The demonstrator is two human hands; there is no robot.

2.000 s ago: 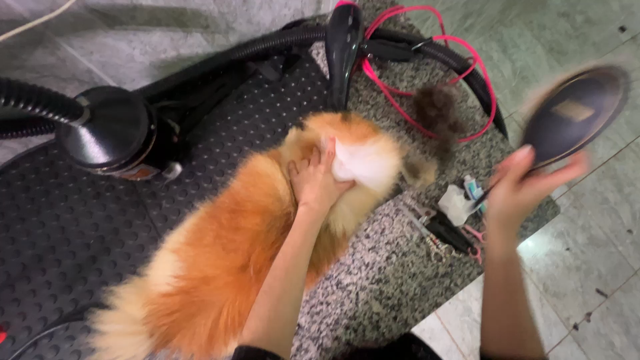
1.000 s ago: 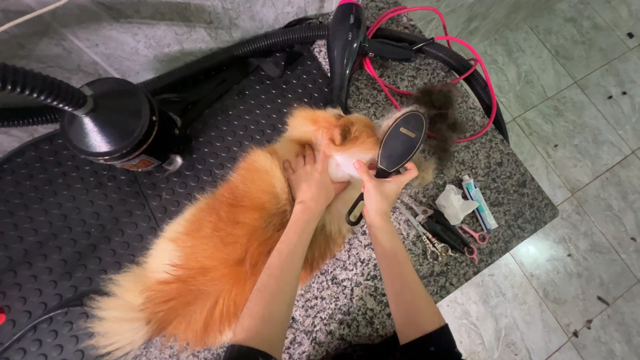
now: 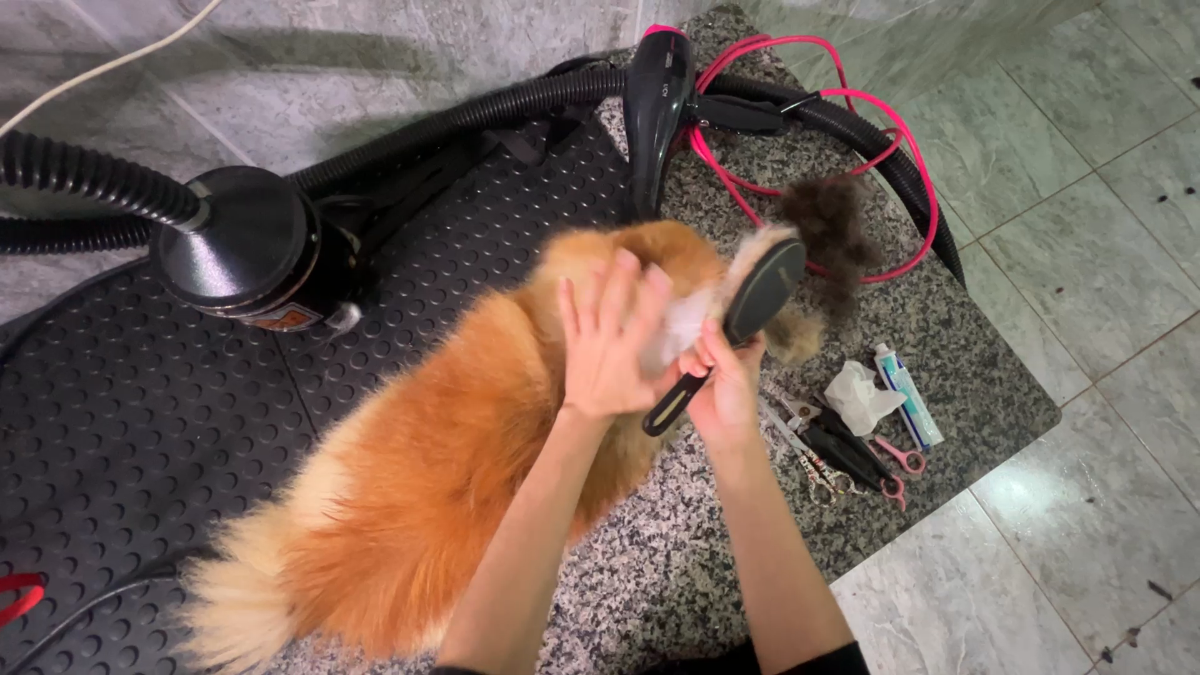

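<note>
An orange, long-haired dog [image 3: 441, 450] lies along the edge of the black mat and granite top, its tail at lower left. Over its neck is my left hand [image 3: 609, 333], slightly blurred, fingers spread and holding nothing. Beside the dog's white chest fur [image 3: 682, 323], my right hand [image 3: 727, 384] grips a black oval hairbrush [image 3: 764, 291] low on its handle. Light fur shows along the brush's bristle side, which faces up and left. The handle's end points down to the left. The dog's face is partly hidden by my hands.
A hair dryer [image 3: 658, 112] with a pink cable [image 3: 923, 178] lies behind the dog. Dark fur clumps [image 3: 830, 230], scissors [image 3: 905, 457], a crumpled tissue [image 3: 861, 398] and a tube [image 3: 909, 394] are at right on the granite. A black blower [image 3: 239, 244] with a ribbed hose stands at left.
My left hand, which rested on the dog's neck, has lifted with its fingers spread. The brush came in from the far right, and its bristle side now faces up and left.
</note>
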